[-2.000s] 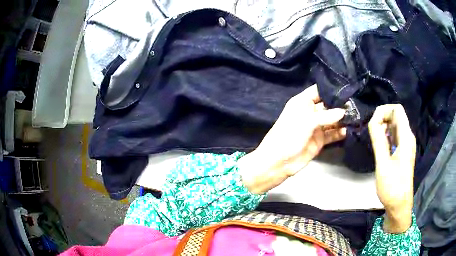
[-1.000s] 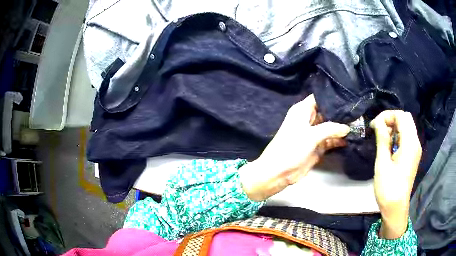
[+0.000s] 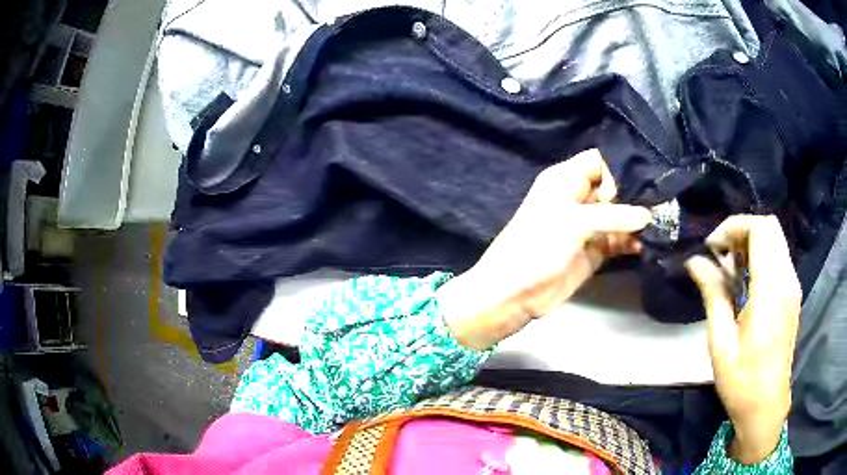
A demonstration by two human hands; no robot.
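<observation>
The dark denim garment (image 3: 409,176) lies across the pale table, its paler grey-blue inside (image 3: 576,46) showing at the top. Silvery buttons (image 3: 511,85) sit along its curved dark band. My left hand (image 3: 566,232) pinches a folded part, likely a cuff or sleeve end (image 3: 666,221), with its grey inside showing. My right hand (image 3: 748,288) is just right of it, fingers curled around thread snips; only a small blue bit (image 3: 742,297) shows between the fingers, and the blades are hidden or too blurred to tell.
A pale table edge (image 3: 557,343) shows below the garment. A pale tray or board (image 3: 107,130) stands at the left. Grey-blue denim (image 3: 822,343) lies at the right. Grey floor with a yellow line (image 3: 158,306) and shelves with white items (image 3: 51,320) are at the lower left.
My right hand has moved slightly right and down, its fingertips now a little apart from the pinched part. My left hand keeps its pinch, and the grey inside has shifted slightly right.
</observation>
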